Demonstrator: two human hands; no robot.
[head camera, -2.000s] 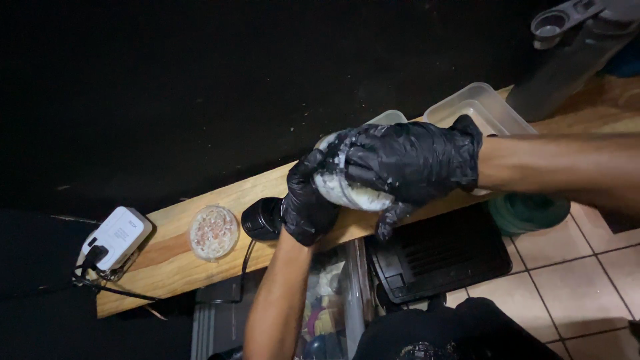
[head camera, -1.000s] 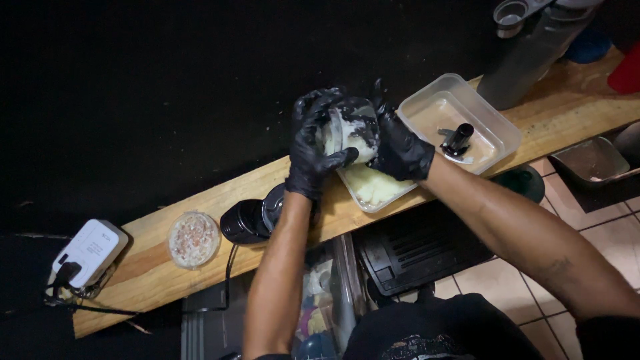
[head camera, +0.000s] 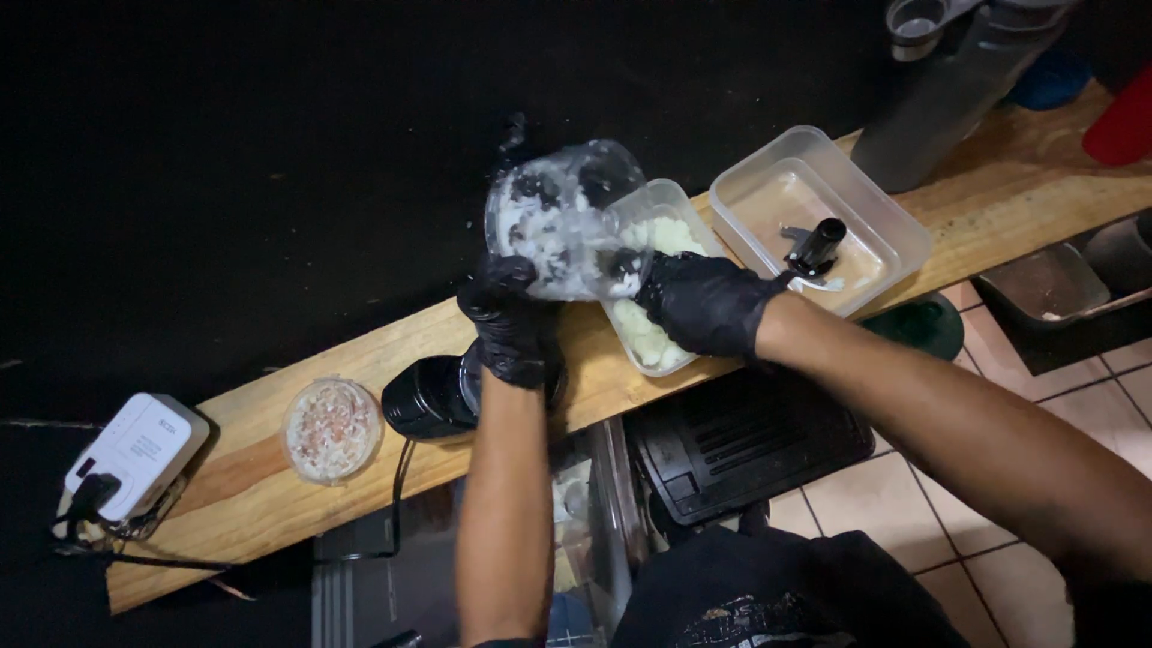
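My left hand (head camera: 511, 315), in a black glove, grips the near side of a clear plastic bowl (head camera: 567, 220) with white chopped bits stuck to its walls. The bowl is tilted over the board. My right hand (head camera: 697, 301), also gloved in black, is at the bowl's lower right edge, its fingers partly hidden there. Under and beside that hand sits a plastic container (head camera: 652, 346) with pale chopped food. To its right, a larger plastic container (head camera: 877, 211) holds a chopper blade (head camera: 814, 252) with a black hub. A black motor unit (head camera: 430, 396) lies by my left wrist.
A round tub of shredded food (head camera: 331, 429) and a white plug-in device (head camera: 139, 457) with a black cord are on the wooden board (head camera: 243, 504) at left. A grey bottle (head camera: 954, 99) and a red object (head camera: 1120, 121) stand at right. A black case (head camera: 747, 450) is below the board.
The bowl, held upright between both hands a second ago, is now tilted, its inside showing. My right hand has moved down over the food container. Two seconds ago the hands hid most of the bowl.
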